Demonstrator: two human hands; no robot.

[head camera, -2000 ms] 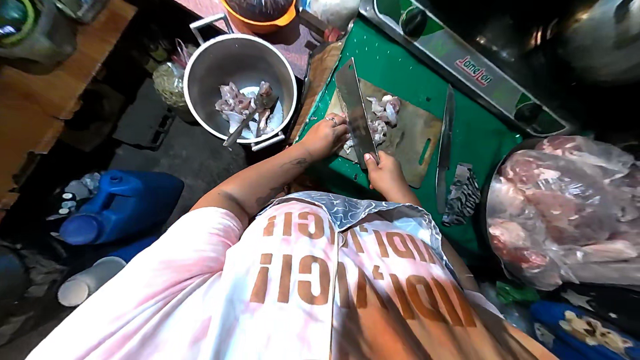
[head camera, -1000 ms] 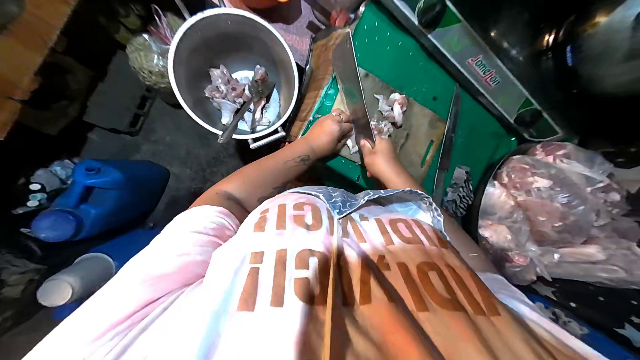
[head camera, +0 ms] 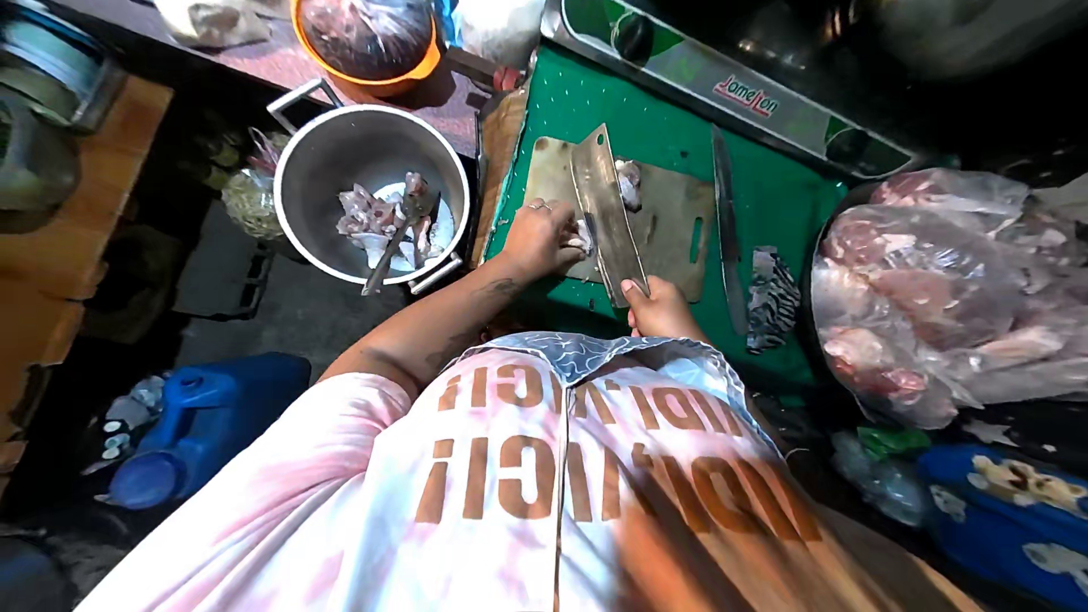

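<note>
My right hand (head camera: pixel 659 309) grips the handle end of a broad metal cleaver (head camera: pixel 607 212), whose blade stretches away over a worn cutting board (head camera: pixel 671 246). Left of the blade, my left hand (head camera: pixel 544 236) has its fingers curled on a small pale piece of raw meat (head camera: pixel 581 238) at the board. Another raw piece (head camera: pixel 629 184) lies on the board just right of the cleaver. To the left stands a metal pot (head camera: pixel 287 183) holding raw meat pieces (head camera: pixel 367 212) and a long-handled utensil (head camera: pixel 389 259).
A long knife (head camera: pixel 728 221) and a patterned cloth (head camera: pixel 771 297) lie right of the board on the green surface (head camera: pixel 561 85). A gas stove (head camera: pixel 705 78) stands behind. Bagged raw meat (head camera: pixel 926 280) fills a container at right. An orange bowl (head camera: pixel 432 64) sits beyond the pot; a blue jug (head camera: pixel 238 399) is low left.
My left hand has moved apart from my right hand, to the left of the cleaver. Fewer pieces show on the board right of the blade.
</note>
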